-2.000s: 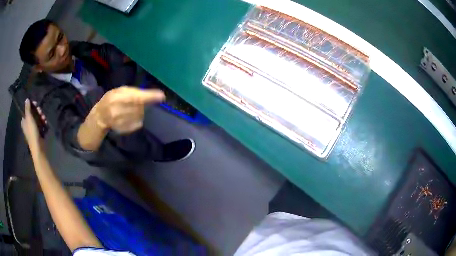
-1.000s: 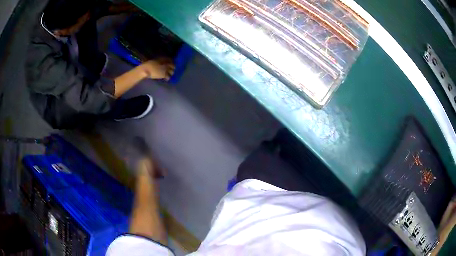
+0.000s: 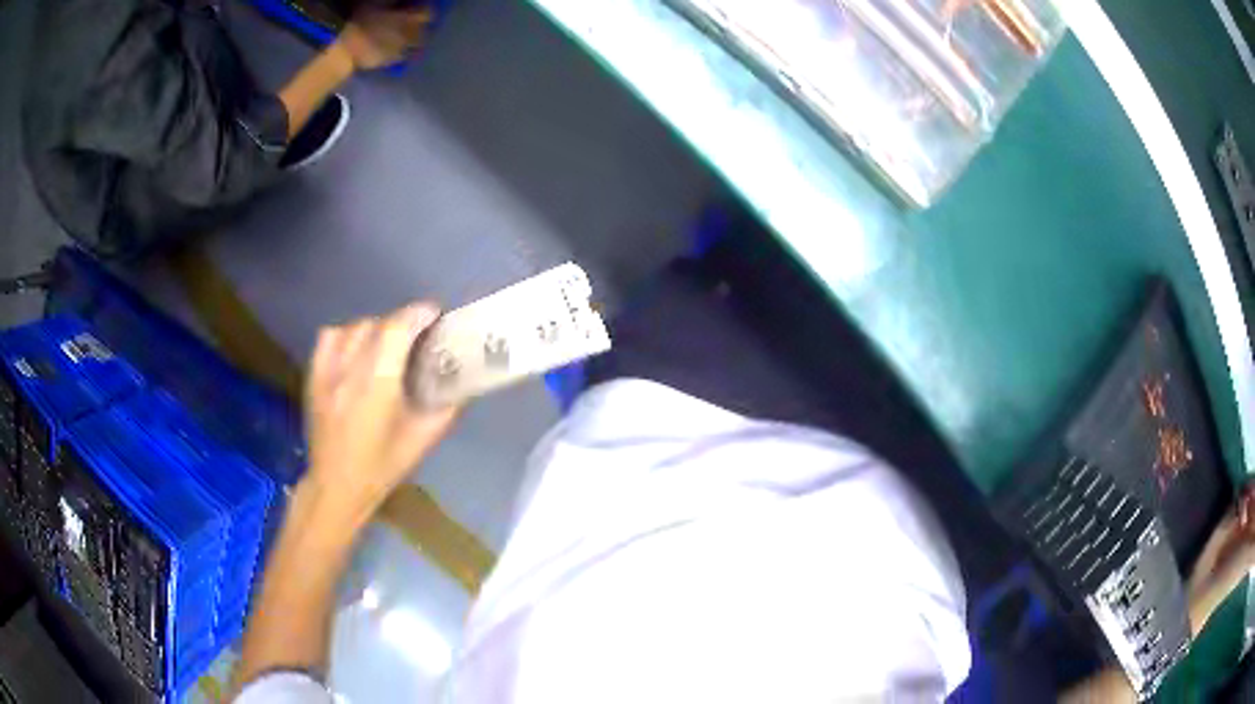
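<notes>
My left hand (image 3: 372,406) is raised over the floor and holds a pale metal fixture block (image 3: 509,337) by one end, its face with dark cut-outs showing. A second metal fixture (image 3: 1142,605), with ribs behind its flat face, sits at the near edge of the black tray (image 3: 1101,392). A loose heap of orange-copper coils (image 3: 1170,447) lies in the tray. My right hand (image 3: 1222,550) is cut off by the right edge, close beside this fixture; its grip and any tool in it cannot be made out.
A clear plastic tray with copper rows (image 3: 915,131) lies on the green bench (image 3: 1018,289). Another metal block (image 3: 1235,179) is beyond the white strip. Blue crates (image 3: 165,509) stand on the floor at left. A person in dark clothes (image 3: 152,138) is at the upper left.
My left hand has come back from far left, where it held something dark and unclear, and now shows a metal block nearer my body. The view has shifted; the ribbed fixture shows more fully.
</notes>
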